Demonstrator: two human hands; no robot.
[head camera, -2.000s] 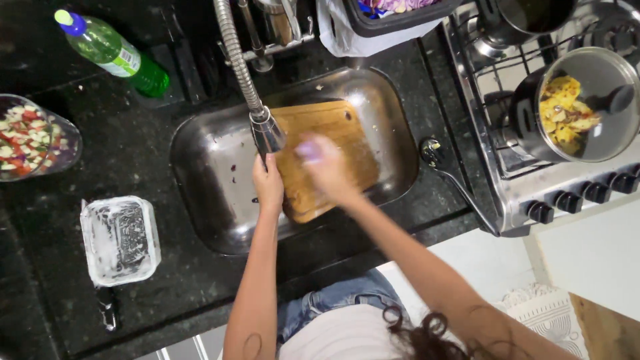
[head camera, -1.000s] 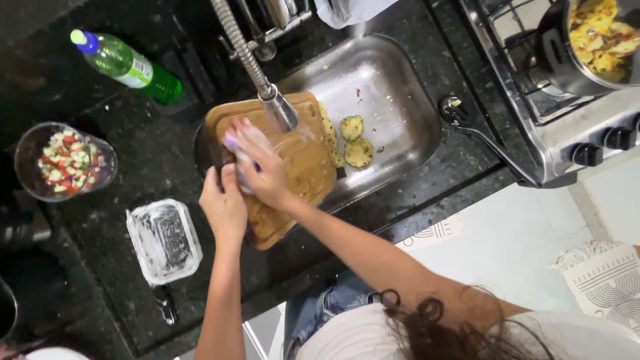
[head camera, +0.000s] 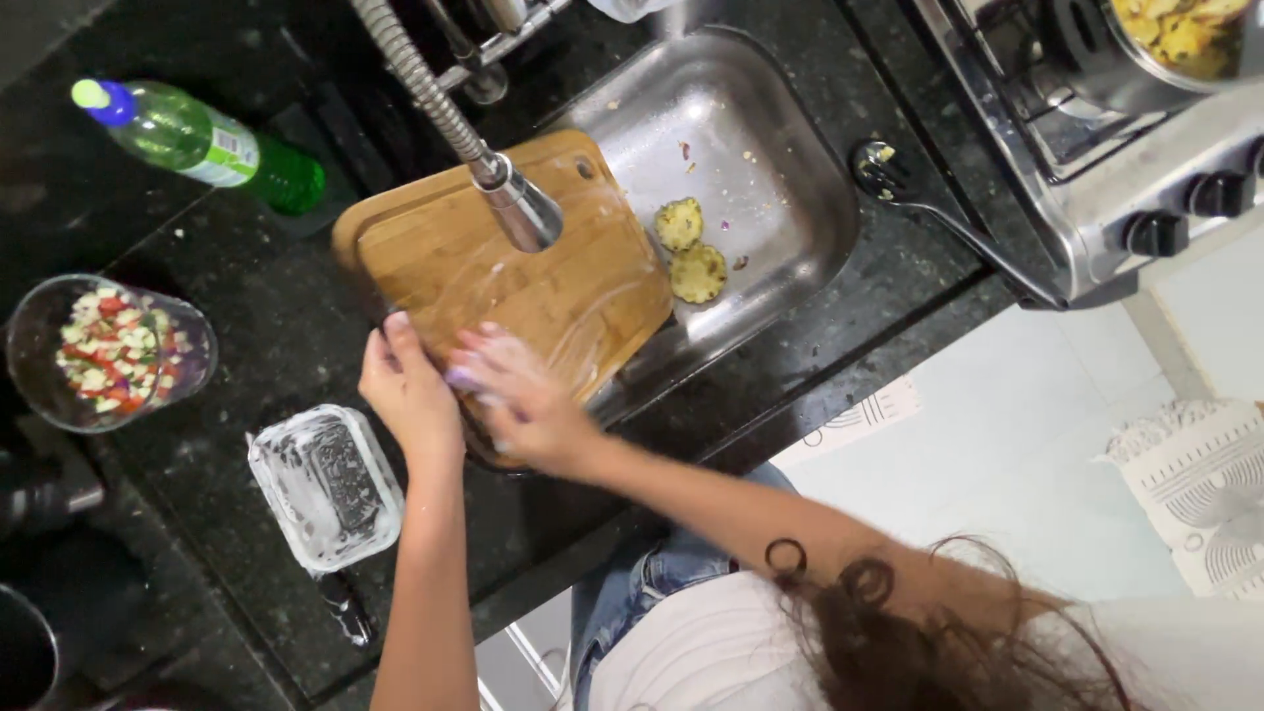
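Note:
A wooden cutting board (head camera: 513, 286) with soapy streaks lies tilted over the left part of a stainless steel sink (head camera: 780, 168). My left hand (head camera: 410, 385) grips the board's lower left edge. Against the board's lower part, my right hand (head camera: 528, 395) presses a small purple and white thing, probably a sponge, mostly hidden by my blurred fingers. Above the board hangs the metal spray head of the faucet (head camera: 523, 207). Two sponge-like yellowish round pieces (head camera: 697, 274), perhaps cooked food slices, rest in the sink beside the board, among small scraps.
Left of the sink are a green plastic bottle (head camera: 217, 148), a glass bowl of chopped vegetables (head camera: 114, 351), a soapy-looking clear container (head camera: 326, 489) and a black-handled utensil (head camera: 346, 607). A black slotted spoon (head camera: 948, 217) lies near the stove (head camera: 1106, 197), which holds a pot of food (head camera: 1175, 49).
The board has shifted left from within the sink, and the round pieces have come into sight. My left hand has moved from near the spray head to the board's lower left edge. The view has shifted.

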